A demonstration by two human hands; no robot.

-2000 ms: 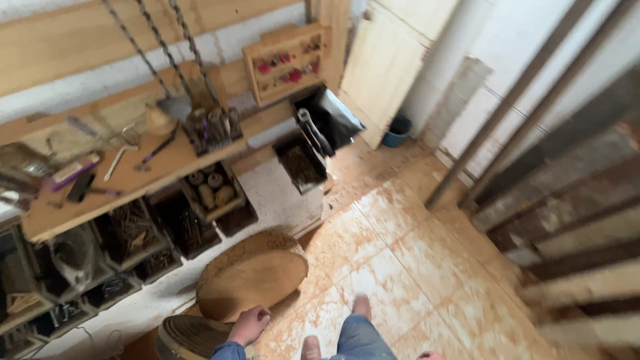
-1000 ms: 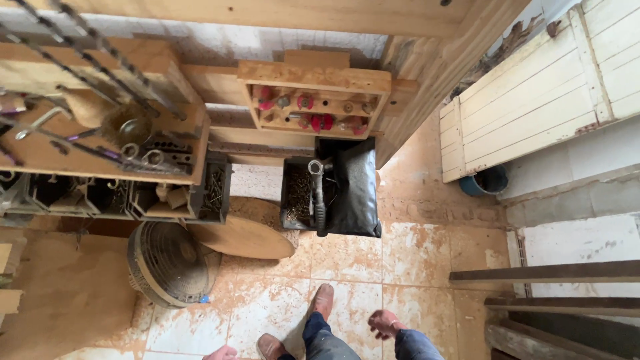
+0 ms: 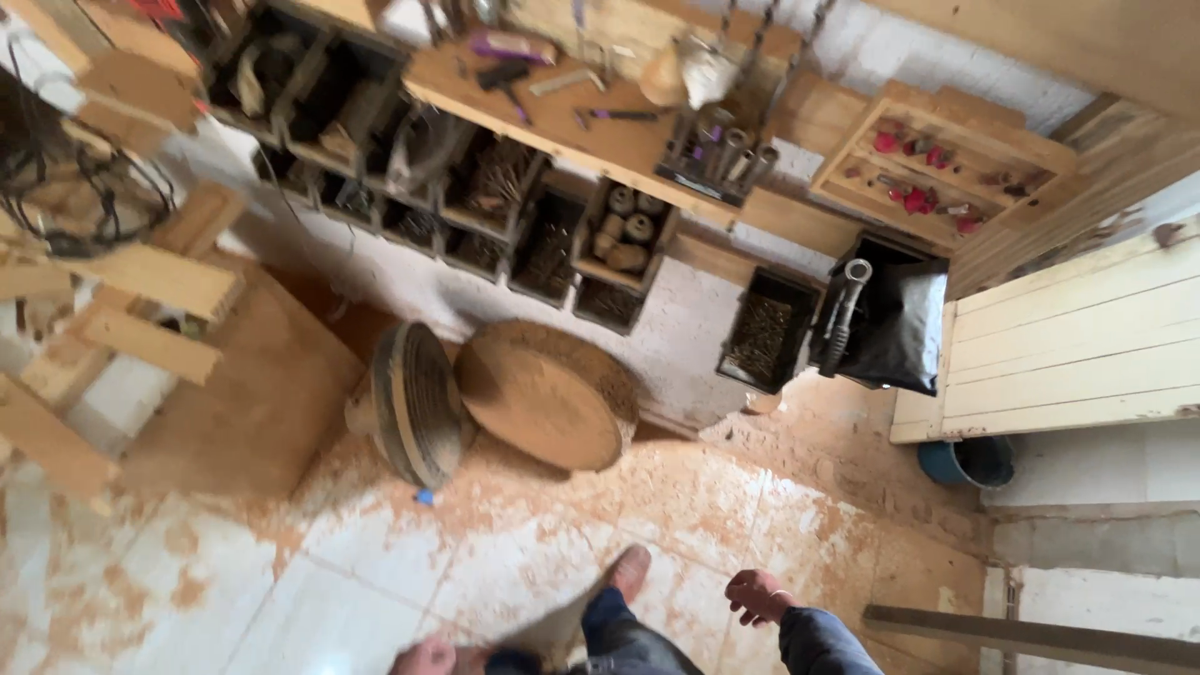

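Note:
My right hand (image 3: 757,597) hangs over the tiled floor at the lower right, fingers loosely curled and apart, holding nothing. At the bottom edge shows part of my left hand (image 3: 427,654); its fingers are partly cut off, so its state is unclear. A round wooden disc (image 3: 544,398) leans by the wall, beside a dark ribbed round piece (image 3: 427,403) with a blue scrap at its foot. Farther right, a ratchet-like metal tool (image 3: 846,314) lies over black bins, against a black plastic bag (image 3: 905,323).
A wooden shelf (image 3: 562,117) carries hand tools, with hardware bins (image 3: 544,248) below. Wood offcuts (image 3: 155,281) lie at left. A small wooden rack (image 3: 947,169) hangs near a cream plank door (image 3: 1078,328). A blue bucket (image 3: 966,461) stands under the door; a dark beam (image 3: 1031,636) juts in at lower right.
The view has swung back left from one second ago, bringing the wood offcuts into sight. My right hand still hangs with nothing in it.

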